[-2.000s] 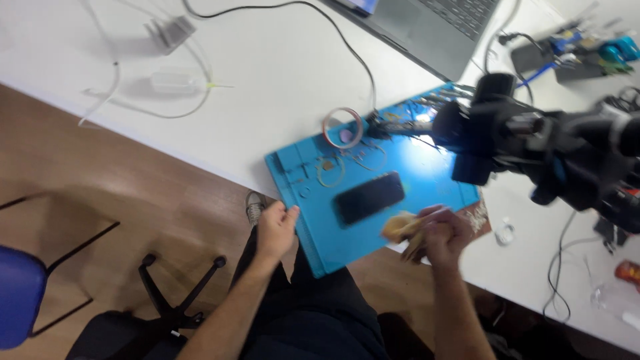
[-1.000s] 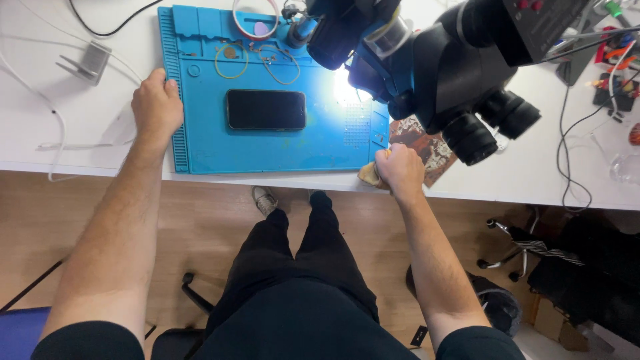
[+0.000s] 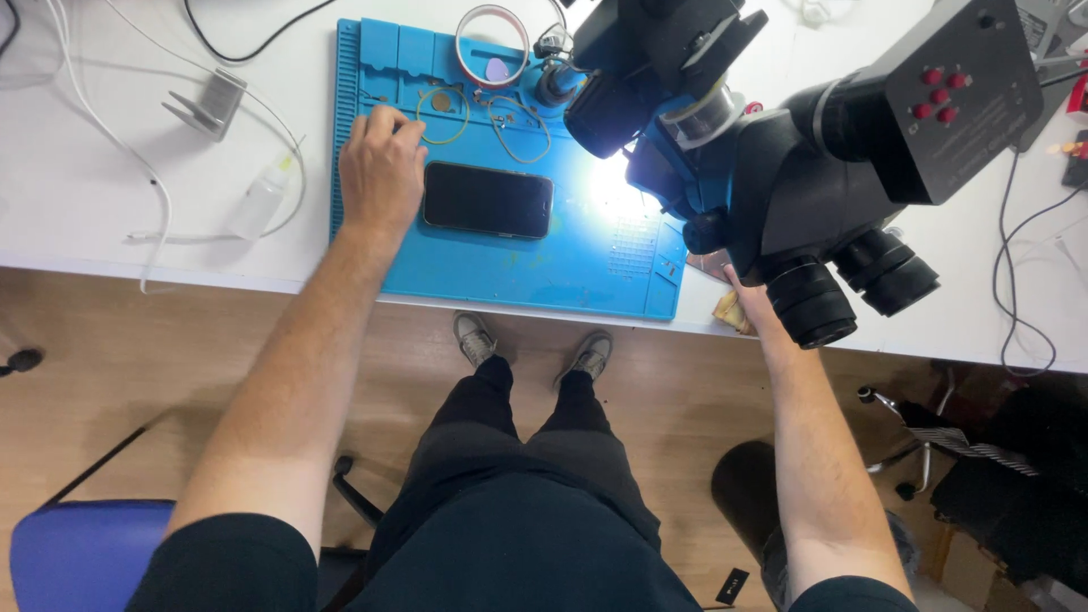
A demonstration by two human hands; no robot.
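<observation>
A blue silicone repair mat point(image 3: 510, 272) lies on the white table, with a black smartphone point(image 3: 488, 200) face up near its middle. My left hand point(image 3: 382, 161) rests over the mat's upper left part, fingers bent, just left of the phone; whether it grips anything is hidden. My right hand point(image 3: 752, 297) is at the table's front edge, right of the mat, partly behind the microscope eyepieces, and holds a crumpled yellowish cloth point(image 3: 733, 313). A red-rimmed tape roll point(image 3: 492, 83), a yellow loop point(image 3: 465, 127) and a pale cable loop point(image 3: 548, 140) lie at the mat's top.
A black microscope point(image 3: 790, 170) overhangs the mat's right side, its light on. On the left are a grey metal bracket point(image 3: 219, 104), a translucent bottle point(image 3: 259, 202) and white cables point(image 3: 110, 136). A dark cable point(image 3: 1005, 272) lies at right. A blue chair point(image 3: 89, 552) stands below.
My left hand has moved from the mat's left edge onto its upper left part. My right hand, earlier in plain view with the cloth, is now partly behind the microscope.
</observation>
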